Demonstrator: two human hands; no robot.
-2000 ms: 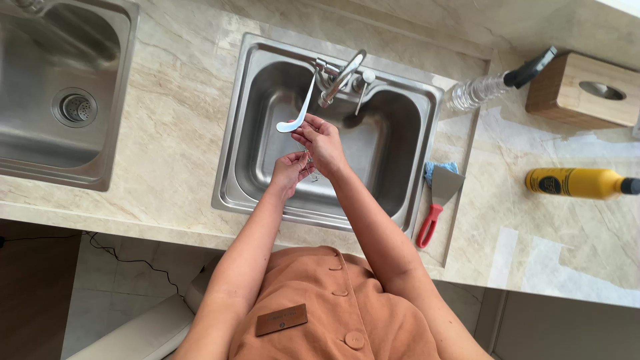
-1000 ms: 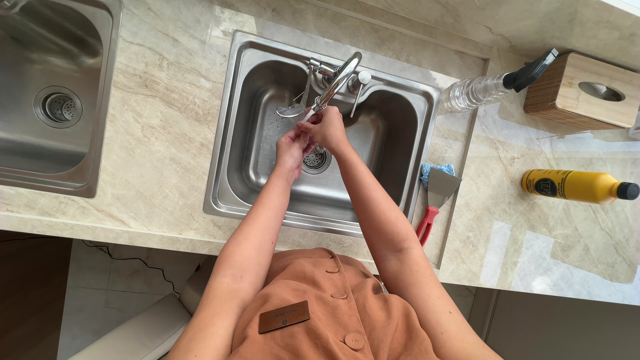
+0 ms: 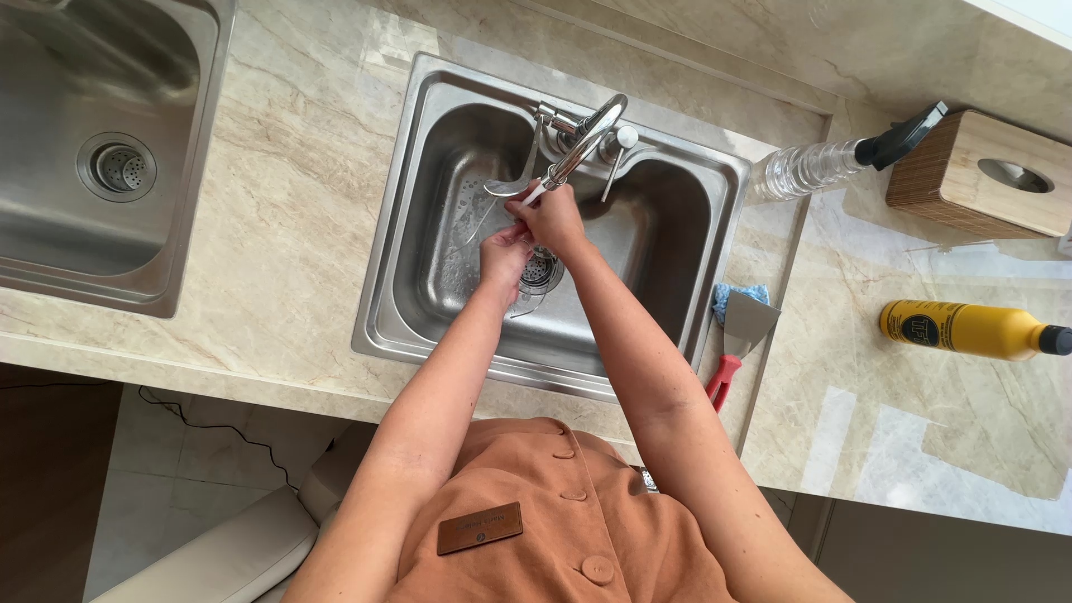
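Note:
Over the basin of a stainless steel sink (image 3: pixel 662 260), my left hand (image 3: pixel 504 261) and my right hand (image 3: pixel 553 219) are close together with fingers bent. A curved chrome faucet (image 3: pixel 593 134) arches above my right hand, and a white stream of water (image 3: pixel 533 193) runs from its spout onto the fingers. Thin trails of water fall below the hands. The long, flat-ended faucet lever (image 3: pixel 508 188) is just above and left of them. Whether anything small is between the fingers is hidden. The drain strainer (image 3: pixel 538 270) is partly behind my left hand.
Right of the sink lie a scraper with a red handle (image 3: pixel 723 381) and a blue cloth (image 3: pixel 754 293). Farther right are a clear spray bottle (image 3: pixel 808 170), a wooden tissue box (image 3: pixel 976 180) and a yellow bottle (image 3: pixel 963 328). A second sink (image 3: pixel 172 280) is at left.
Two seconds ago my right hand was at the tip of the faucet lever; now it is under the spout. The water stream shows now but not in that first frame.

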